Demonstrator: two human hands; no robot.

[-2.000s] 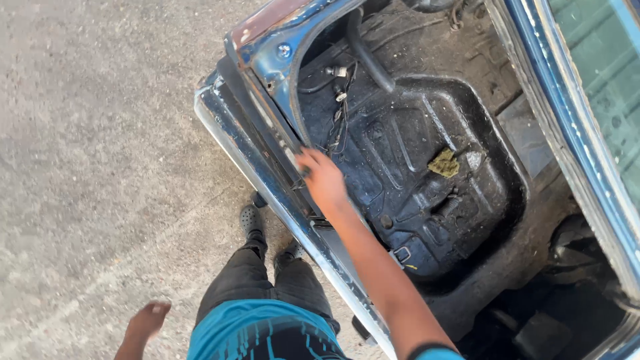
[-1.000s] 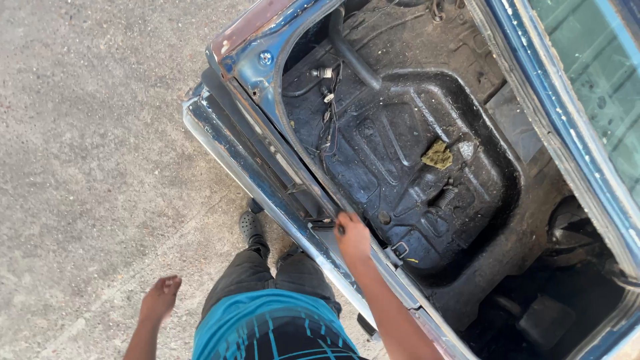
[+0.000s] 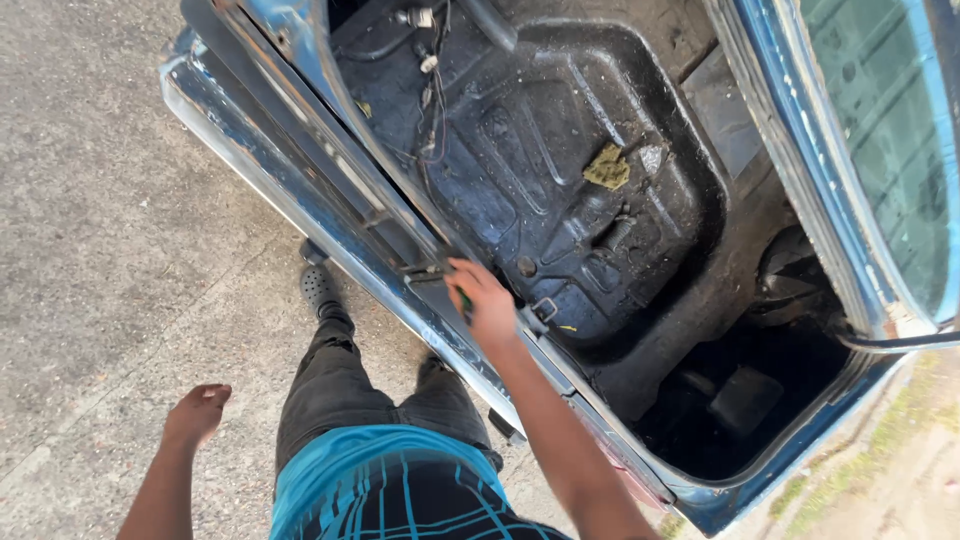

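My right hand is closed around a small, dark and green object, mostly hidden by the fingers. It rests at the rear edge of a blue car's open trunk, beside the metal latch loop. Below it runs the rear body panel, its paint worn, and outside that lies the metal bumper. My left hand hangs over the concrete to the left, fingers curled, with nothing seen in it.
Inside the black trunk floor lie a yellowish sponge-like piece and loose wires with connectors. The raised trunk lid and rear window are at the right. My shoe stands on the concrete by the bumper.
My right hand has moved along the trunk's rear edge toward the latch loop, mostly between the two earlier frames. My left hand stays out over the concrete.
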